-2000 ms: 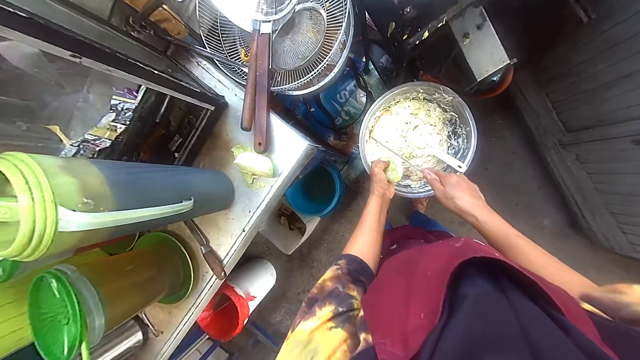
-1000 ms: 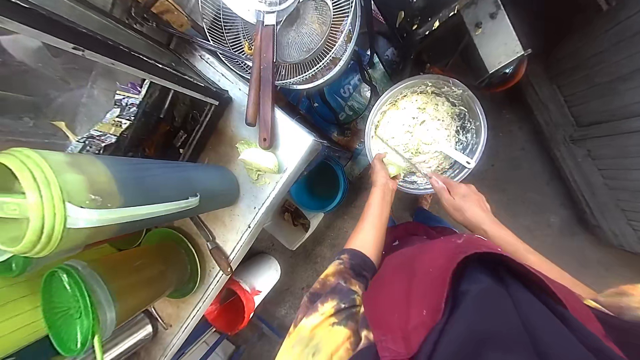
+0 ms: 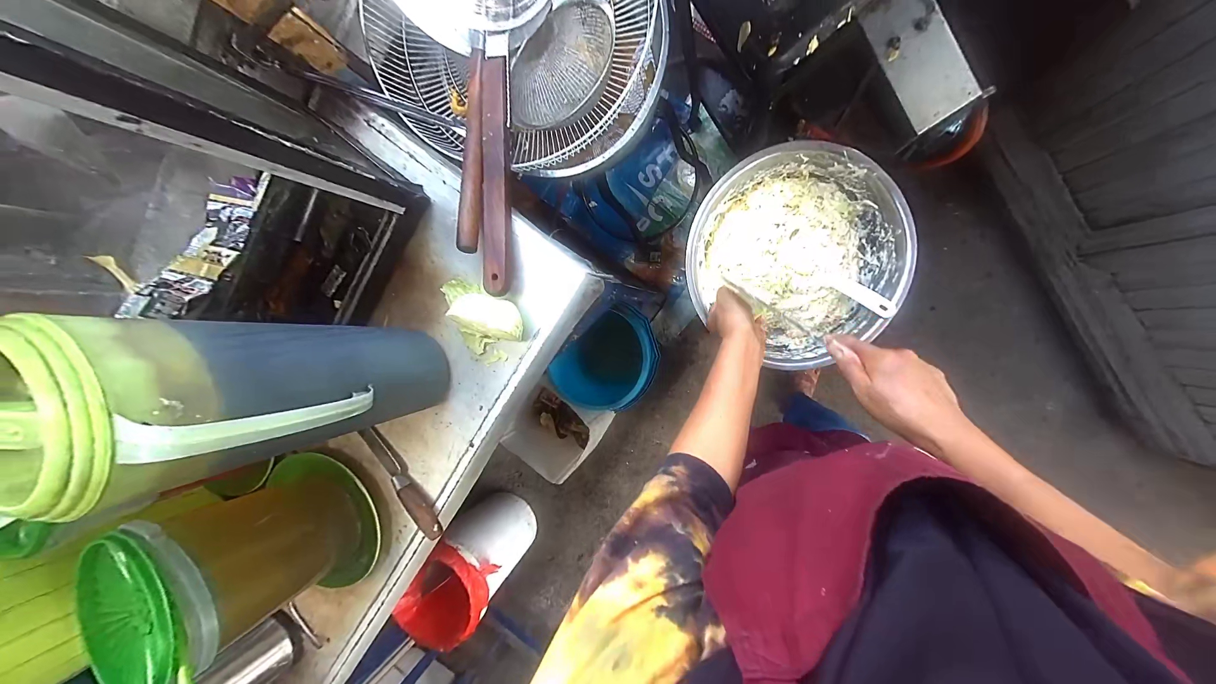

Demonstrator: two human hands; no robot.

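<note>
A large round bowl holds a pale mix with shredded cabbage, and a white-handled utensil leans in it at the right. My left hand is at the bowl's near left rim, fingers curled; whatever it holds is mostly hidden now. My right hand grips a knife whose thin blade points left over the bowl toward my left hand. On the metal counter to the left lies a piece of cabbage, apart from both hands.
Wooden-handled strainers rest on a wire rack beyond the counter. Left stand a large green-and-grey flask and a green-lidded jug. A wooden-handled tool lies nearby. Below are a blue bucket and a red container.
In the earliest frame a pale green cabbage piece shows in my left hand; now it is mostly hidden. The knife stays in my right hand over the bowl.
</note>
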